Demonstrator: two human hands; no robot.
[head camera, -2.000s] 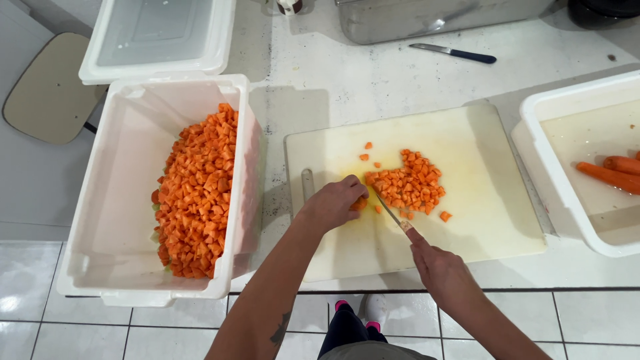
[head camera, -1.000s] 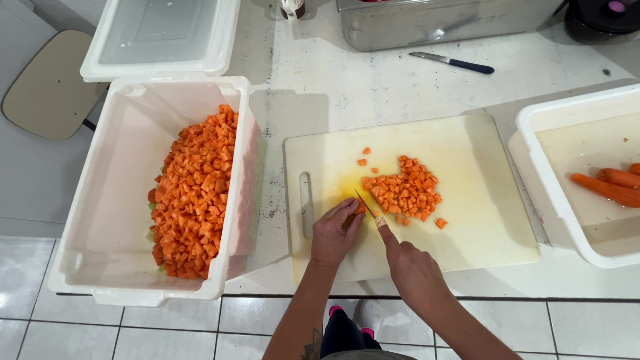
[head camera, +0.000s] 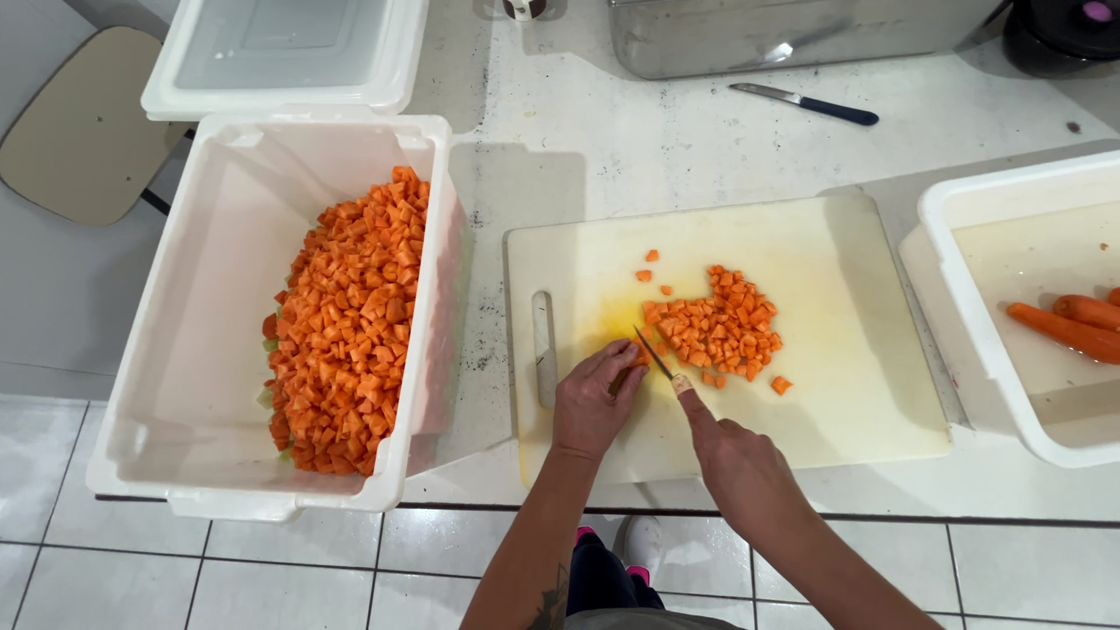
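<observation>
A white plastic cutting board (head camera: 831, 262) lies on the table, with a pile of diced carrot (head camera: 722, 324) near its middle. My left hand (head camera: 599, 398) pinches a carrot piece (head camera: 643, 357) at the pile's lower left. In my right hand (head camera: 739, 464) is a kitchen knife (head camera: 654, 353), its handle mostly covered by the fingers and its blade beside the held carrot. Left of the board, a deep white plastic bin (head camera: 201, 289) holds a large heap of diced carrot (head camera: 359, 332), with pale green bits under its edge. Whole carrots (head camera: 1063, 332) lie in a white tub (head camera: 941, 262) at the right.
Behind the board lies a paring knife with a dark handle (head camera: 836, 109). A steel pan (head camera: 700, 44) and a black pot (head camera: 1050, 44) stand at the back right. A translucent lid (head camera: 385, 61) sits behind the bin, a beige seat (head camera: 87, 131) at far left.
My left hand has shifted from beside the pile toward the board's near side, still pinching carrot. The knife has stayed close to those fingers. The view has moved slightly.
</observation>
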